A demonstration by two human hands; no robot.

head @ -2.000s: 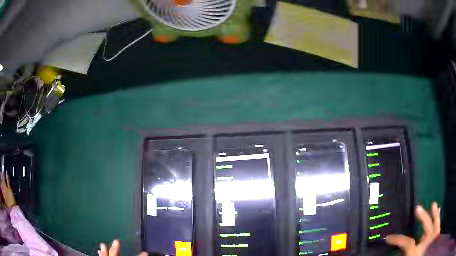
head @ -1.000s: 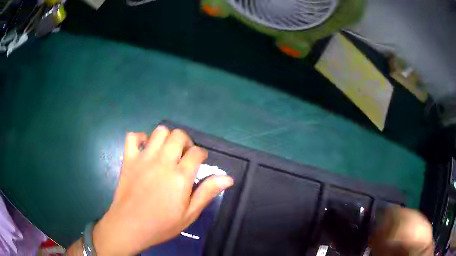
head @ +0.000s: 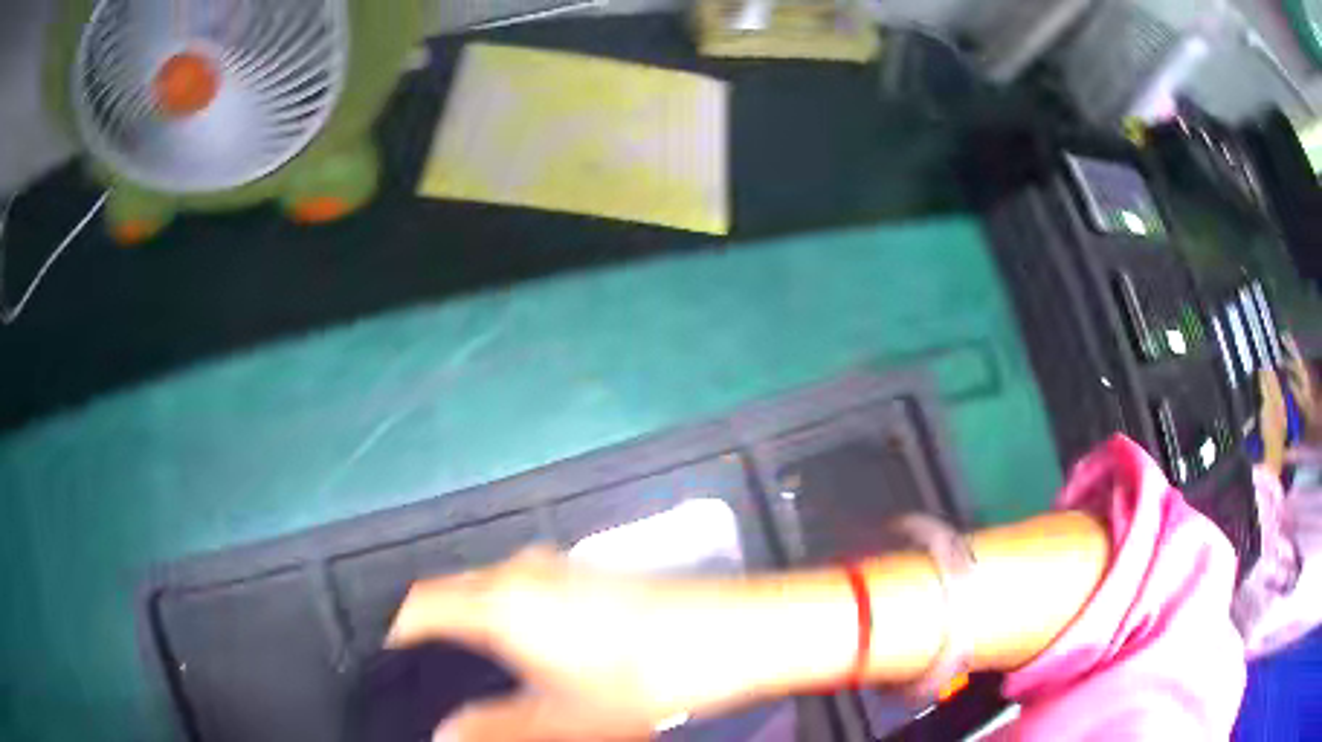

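The black four-pocket tray [head: 435,500] lies on the green mat, cut off by the lower edge. My right hand [head: 544,645] reaches across it from the right, blurred and overexposed, a red band on its wrist. Its fingers and thumb are around a dark slab, apparently a smartphone [head: 421,689], over the second pocket from the left. The leftmost pocket [head: 247,652] shows plain dull black. A phone with white glare [head: 667,536] lies in the third pocket, partly under my hand and forearm. An orange block shows below my wrist at the right. My left hand is not in view.
A green fan [head: 210,94] and a yellowish sheet [head: 580,138] are behind the mat. Stacked black trays holding phones [head: 1109,196] stand at the right. Another person's hand [head: 1283,406] and pink sleeve are at the right edge.
The view has swung to the right. My left hand has left the picture. My right hand has moved from the tray's right side to its left part and now holds the dark slab.
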